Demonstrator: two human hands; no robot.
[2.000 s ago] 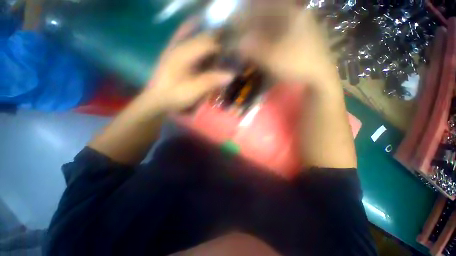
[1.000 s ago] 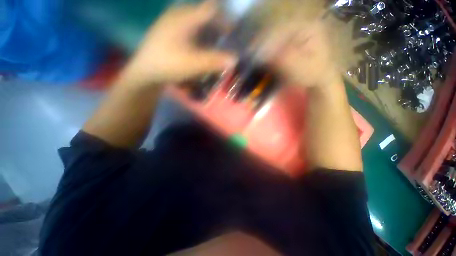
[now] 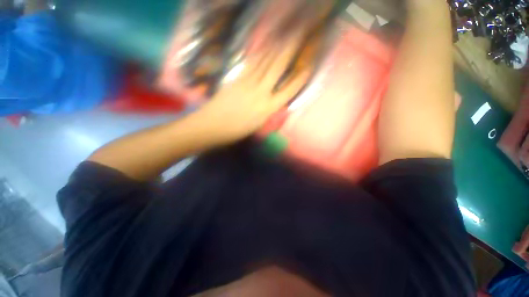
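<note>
A pink-red tray (image 3: 342, 110) lies in front of me, with a green spot (image 3: 275, 143) on its near edge. Blurred dark parts with shiny and orange flecks (image 3: 200, 49) fill its left side. My left hand (image 3: 261, 90) lies over the parts with its fingers pointing away; blur hides whether it grips any. My right forearm reaches forward past the tray's right side, and my right hand is cut off by the top edge of the picture.
A heap of black and silver parts (image 3: 493, 23) lies on a tan board (image 3: 490, 66) at upper right. A white slip (image 3: 481, 113) and small ring (image 3: 492, 133) lie on the green bench (image 3: 484, 174). Pink trays (image 3: 516, 139) stand at the right edge. Blue cloth (image 3: 52, 66) shows at left.
My left hand has moved right and down onto the parts. My right hand has moved up and right, out of the picture. More of the tray's right side shows.
</note>
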